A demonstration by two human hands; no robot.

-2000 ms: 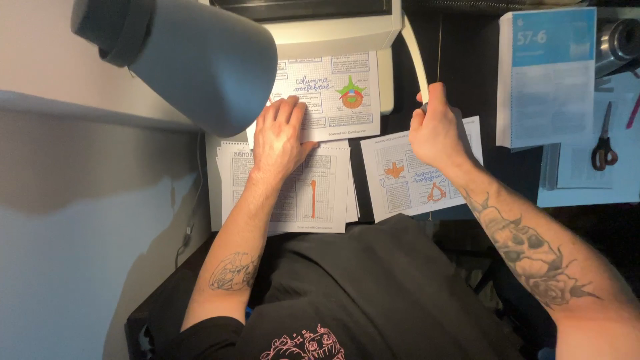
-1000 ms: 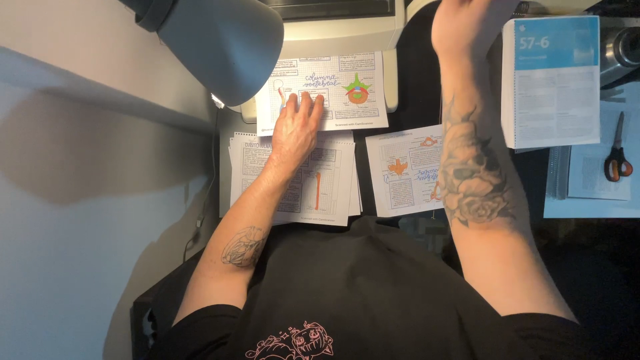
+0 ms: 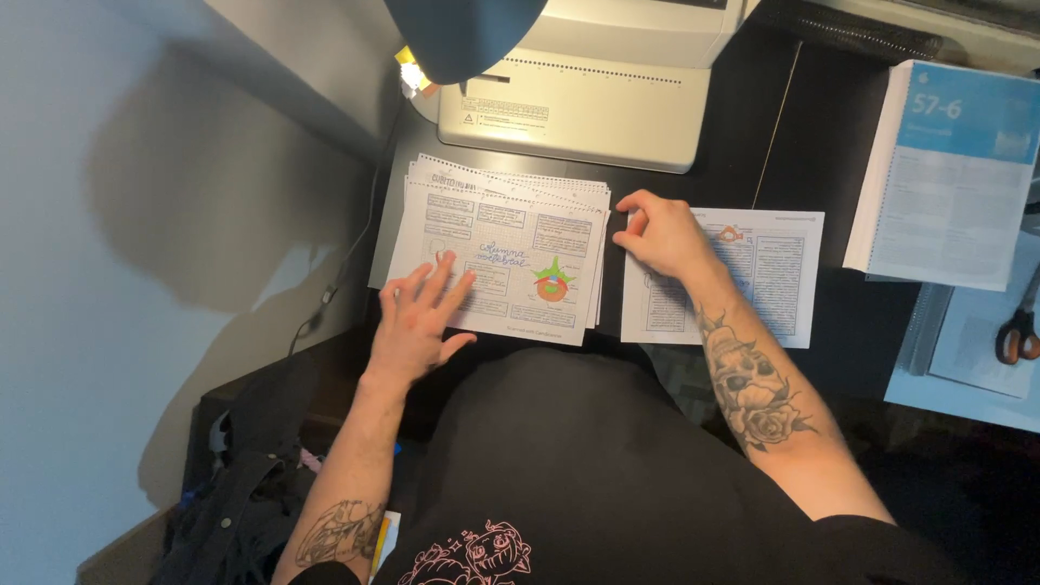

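A printed sheet with a coloured vertebra drawing (image 3: 508,280) lies on top of a loose, slightly fanned stack of sheets punched along the far edge. My left hand (image 3: 420,313), fingers spread, rests on the lower left of that sheet. My right hand (image 3: 662,236) is over the upper left corner of a second printed sheet (image 3: 776,284); thumb and index finger are bent with a small gap between them, and I see nothing held. Beyond the stack stands a cream-coloured binding machine (image 3: 569,122) with a row of small holes.
A grey lamp head (image 3: 471,36) hangs over the machine's left part. A spiral-bound book with a blue cover (image 3: 959,179) lies at the right, near scissors with orange and black handles (image 3: 1017,337). Black binding coils (image 3: 861,32) lie at the back right. A cable (image 3: 327,294) runs by the wall.
The vertebra sheet, earlier at the machine, now lies on the stack. My left hand has come nearer with it. My right hand, last near the machine's right side, is now at the second sheet.
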